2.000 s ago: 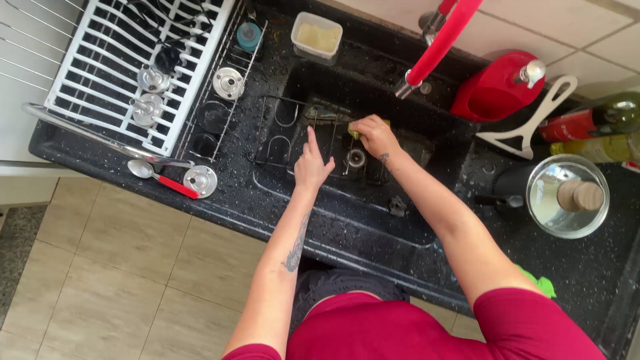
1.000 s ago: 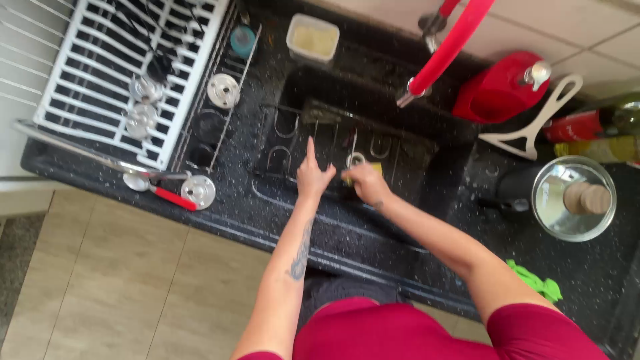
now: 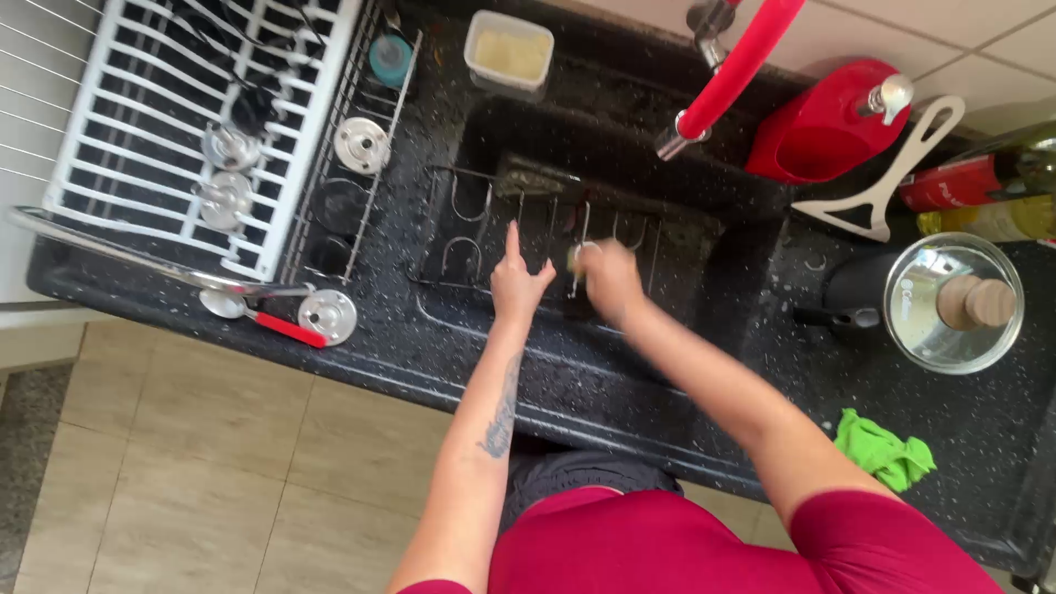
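Note:
A dark wire rack (image 3: 450,285) lies across the black speckled sink (image 3: 747,272). My left hand (image 3: 520,285) is at its near side, index finger pointing away and thumb apart; whether fingers curl around a wire I cannot tell. My right hand (image 3: 610,276), blurred, is closed on a small yellow-green sponge (image 3: 572,261), mostly hidden by the fingers, against the rack's middle wires. The red faucet hose (image 3: 738,70) hangs over the sink's far side, its metal spout above the basin.
Left stands a white dish rack (image 3: 177,235) with metal burner parts (image 3: 227,200). A red-handled spoon (image 3: 285,327) lies near the counter edge. A plastic tub (image 3: 509,51) sits behind the sink. Right are a red soap dispenser (image 3: 825,124), a lidded pot (image 3: 949,301) and a green cloth (image 3: 883,450).
The right hand with the sponge has moved over the rack, from its far part two seconds ago to nearer the middle. The left hand stays at the rack's near side.

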